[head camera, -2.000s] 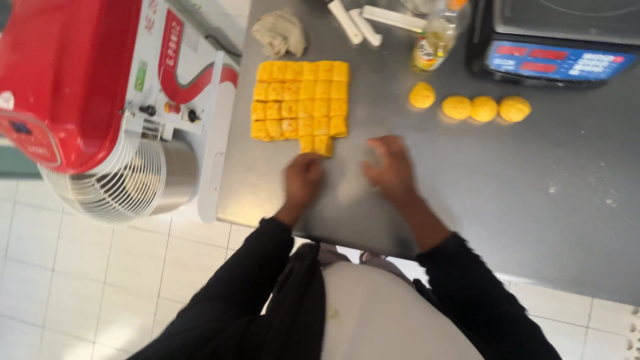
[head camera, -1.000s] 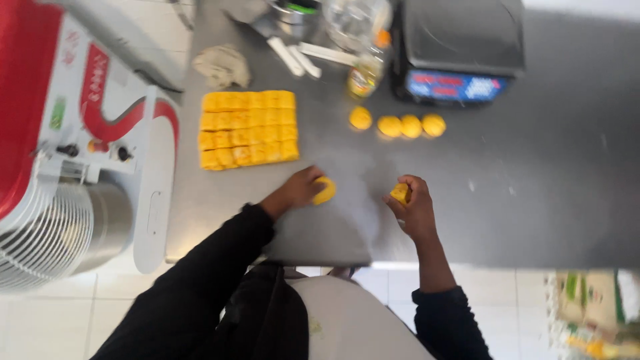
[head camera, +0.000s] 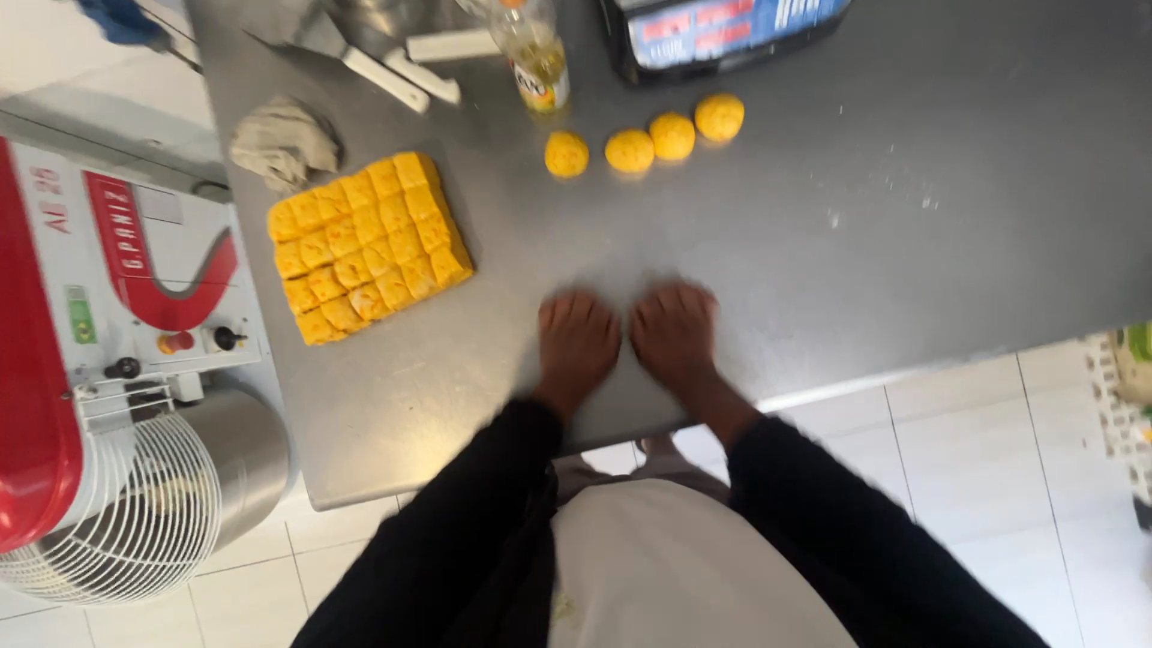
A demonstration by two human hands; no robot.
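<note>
My left hand (head camera: 579, 346) and my right hand (head camera: 673, 333) lie side by side, palms down, on the steel table, slightly blurred. Their fingers are curled over, and the dough pieces seen in them earlier are hidden, so I cannot tell what is under the palms. Beyond them, a round yellow dough ball (head camera: 566, 154) sits a little apart from a row of several more, among them one at the right end (head camera: 719, 118). Left of my hands lies a block of yellow dough (head camera: 369, 245) scored or cut into squares.
A crumpled cloth (head camera: 284, 144), white-handled tools (head camera: 387, 79), an oil bottle (head camera: 538, 67) and a digital scale (head camera: 720, 31) stand along the far side of the steel table (head camera: 900, 270). A red and white mixer with a wire guard (head camera: 135, 513) is at the left.
My hands, apart with a yellow dough piece in each a second ago, are now close together on the table. Two seconds ago my left hand was at the dough block's near edge. The view has shifted.
</note>
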